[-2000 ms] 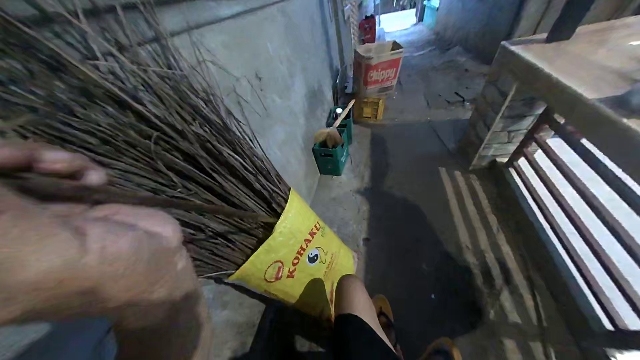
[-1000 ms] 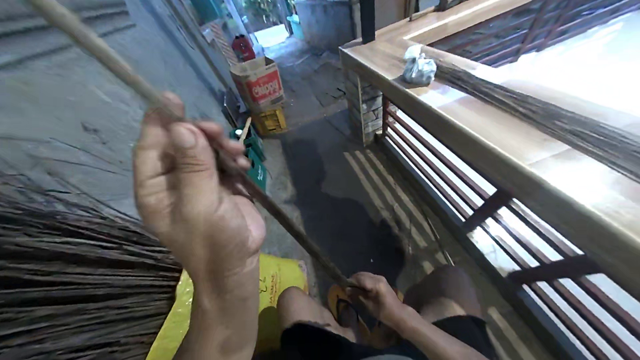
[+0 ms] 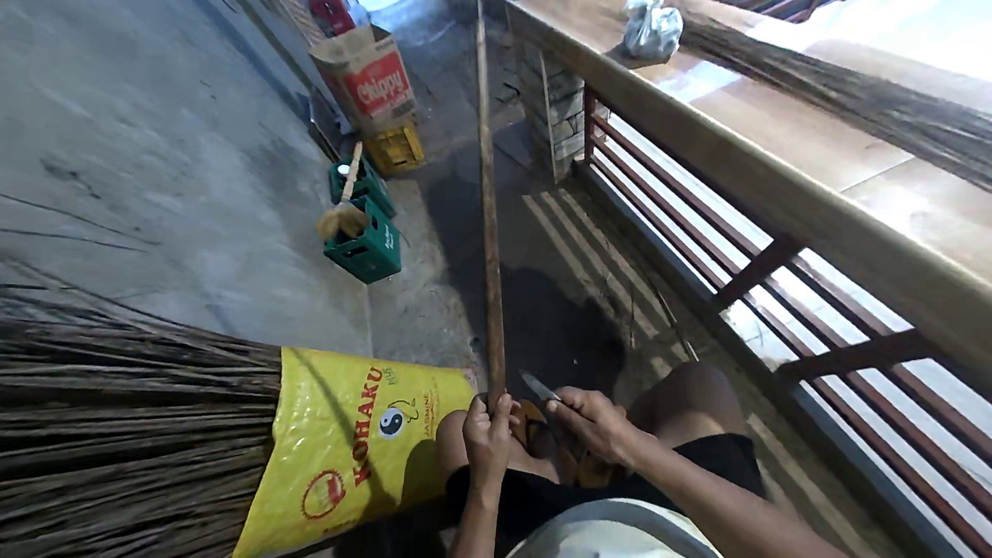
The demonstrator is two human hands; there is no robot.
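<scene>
My left hand (image 3: 490, 434) grips the lower end of a long brown palm frond stalk (image 3: 490, 232), which points away from me over the floor. In my right hand (image 3: 595, 422) is a knife (image 3: 536, 385), its blade toward the stalk but apart from it. At the left, a thick bundle of thin dark sticks (image 3: 139, 434) lies with one end in a yellow woven rice sack (image 3: 349, 449) beside my leg. A pale rounded thing (image 3: 612, 531), not clear what, is at my lap.
Along the left wall stand green plastic crates (image 3: 364, 244) with a wooden-handled brush, a yellow crate (image 3: 395, 149) and a cardboard box (image 3: 370, 81). A tiled ledge (image 3: 783, 147) over red metal bars (image 3: 759, 271) runs along the right, bearing more sticks (image 3: 845, 93) and a plastic bag (image 3: 652, 31).
The stalk, slanted across the view with both hands at it a second ago, now points straight ahead. My left hand has come down to its near end. The knife now shows in my right hand.
</scene>
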